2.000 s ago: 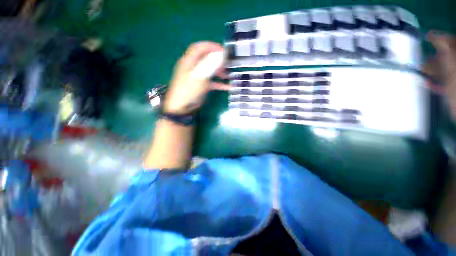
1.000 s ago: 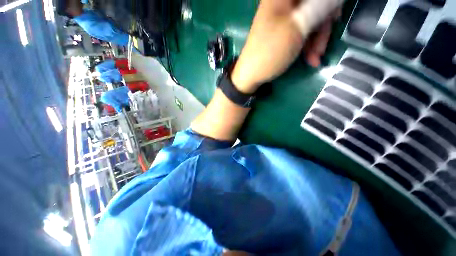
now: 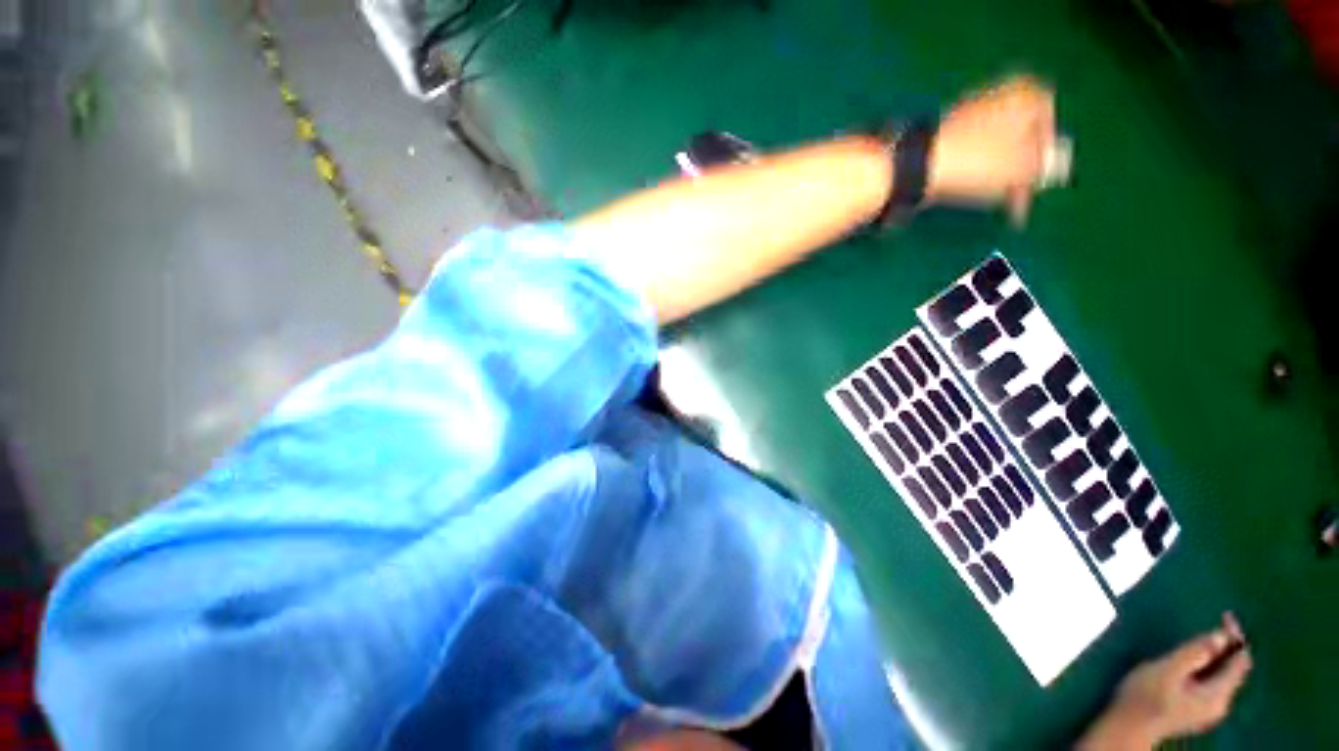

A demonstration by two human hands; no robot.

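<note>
Two white backing sheets lie side by side on the green mat. The near sheet bears columns of short black strip stickers and is bare white at its lower end. The far sheet bears rows of L-shaped black stickers, with some bare patches. My left hand is beyond the upper end of the sheets, blurred, with fingers curled and a white cover at a fingertip; I cannot tell if it holds anything. My right hand is beyond their lower end, fingers bent, with a dark spot between them that is unclear.
The green mat lies under the sheets. A small dark and silver object is behind my left forearm. Dark cables run near the bench edge. Small dark objects lie at the far right. Grey floor with a yellow line shows at left.
The view has swung; both sheets now show whole and smaller. My left arm now reaches across the mat, and my right hand has come into view. The background workstations have left the view.
</note>
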